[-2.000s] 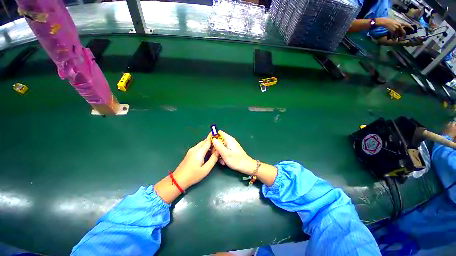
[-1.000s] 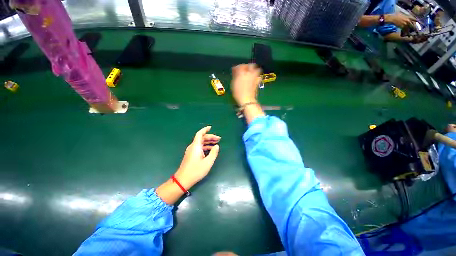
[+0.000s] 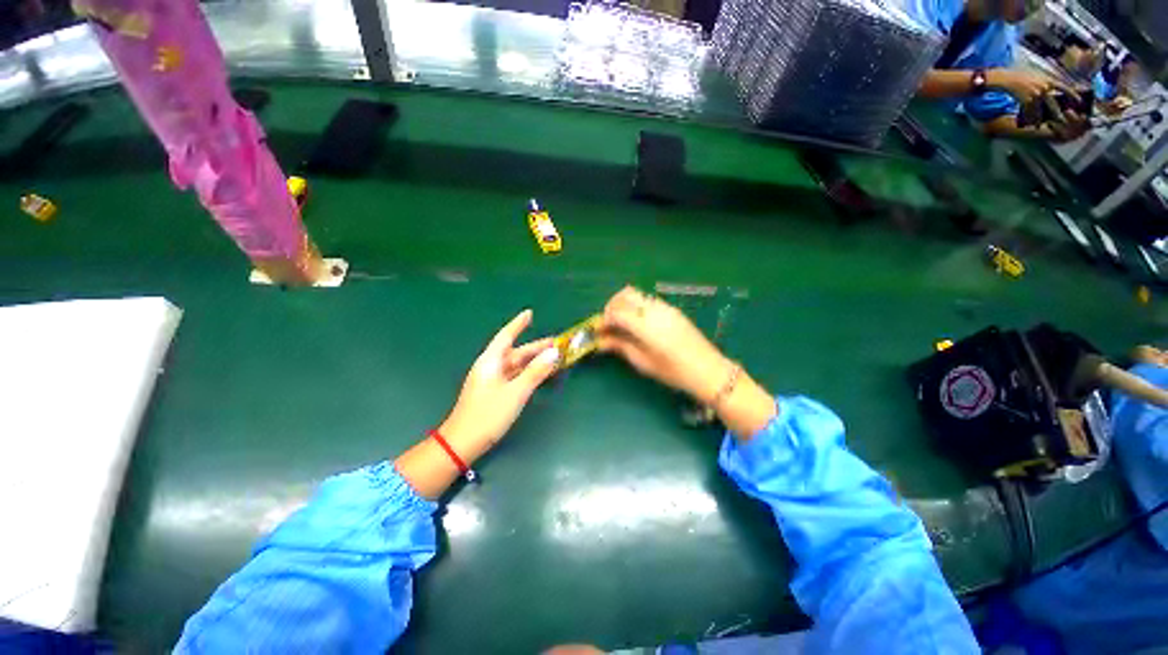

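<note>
A yellow unit [image 3: 580, 343] is held between my two hands above the green surface, slightly blurred. My right hand [image 3: 653, 339] grips its upper right end with the fingertips. My left hand [image 3: 493, 390] has its thumb and a finger at the lower left end, with the index finger raised. The unit's right end is hidden by my right fingers. Another yellow unit [image 3: 544, 232] with a white patch and a small dark end piece lies alone on the green surface beyond my hands.
A white slab [image 3: 83, 448] lies at left. A pink-wrapped post [image 3: 231, 179] stands upper left. A black boxy device [image 3: 993, 397] is at right. Black flat pieces [image 3: 660, 166], more yellow units [image 3: 1005, 261] and clear trays [image 3: 820, 64] are farther back. Another person's hands [image 3: 1038, 96] show upper right.
The earlier unit was released onto the surface beyond. My right hand took another yellow unit from the far side and brought it back to my left hand. The white slab has come into view at left.
</note>
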